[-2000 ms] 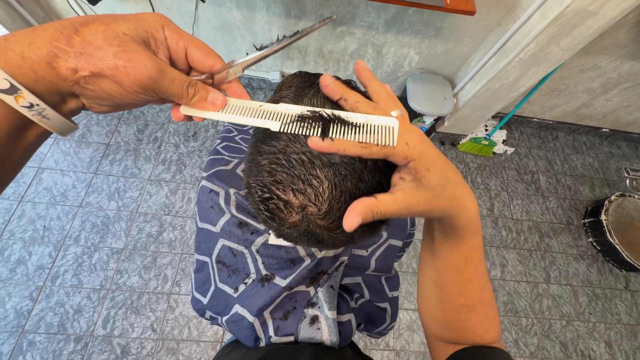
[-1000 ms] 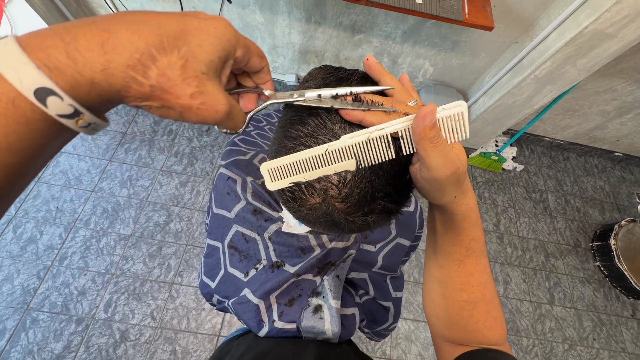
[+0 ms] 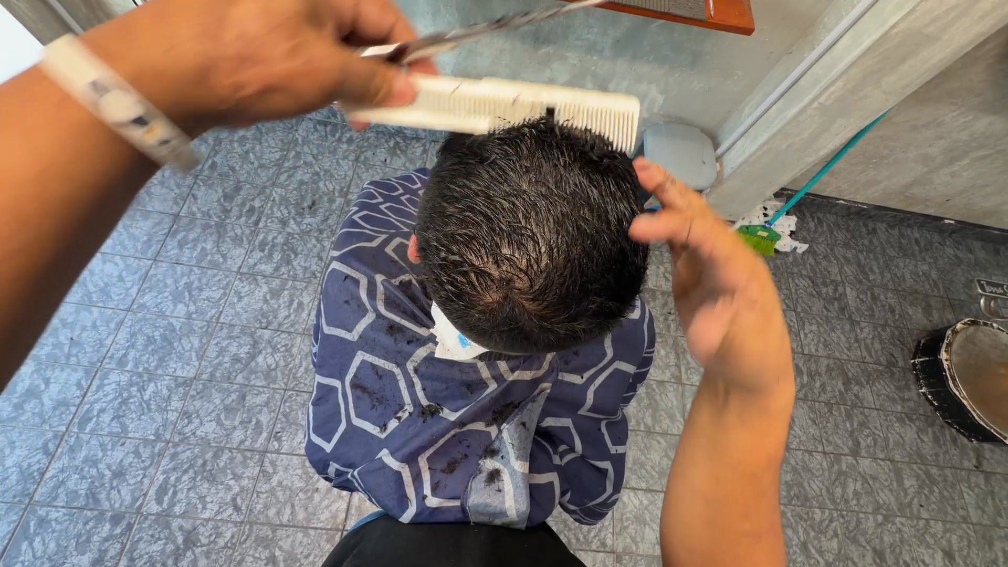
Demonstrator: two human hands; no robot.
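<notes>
My left hand (image 3: pixel 276 59), at upper left, holds a pair of steel scissors (image 3: pixel 480 33) and a white plastic comb (image 3: pixel 449 102) together. The comb's teeth meet the wet, dark hair (image 3: pixel 535 213) at the front of a seated person's head. On the right, my right hand (image 3: pixel 728 291) holds nothing, its fingers apart and its fingertips beside the head. A navy cape (image 3: pixel 370 394) with white hexagons covers the person, and dark hair clippings lie on it. White neck paper (image 3: pixel 454 337) shows at the nape.
A grey lidded bin (image 3: pixel 681 153) stands by the wall. To its right are a green broom (image 3: pixel 757 239) and a round black-sided stool or drum (image 3: pixel 957 382). An orange-edged shelf (image 3: pixel 728 17) juts from the wall. Grey tiles (image 3: pixel 189 370) cover the floor.
The comb has passed from my right hand to my left, alongside the scissors. My right hand has let go of the hair it was among one second ago and moved to the head's right side.
</notes>
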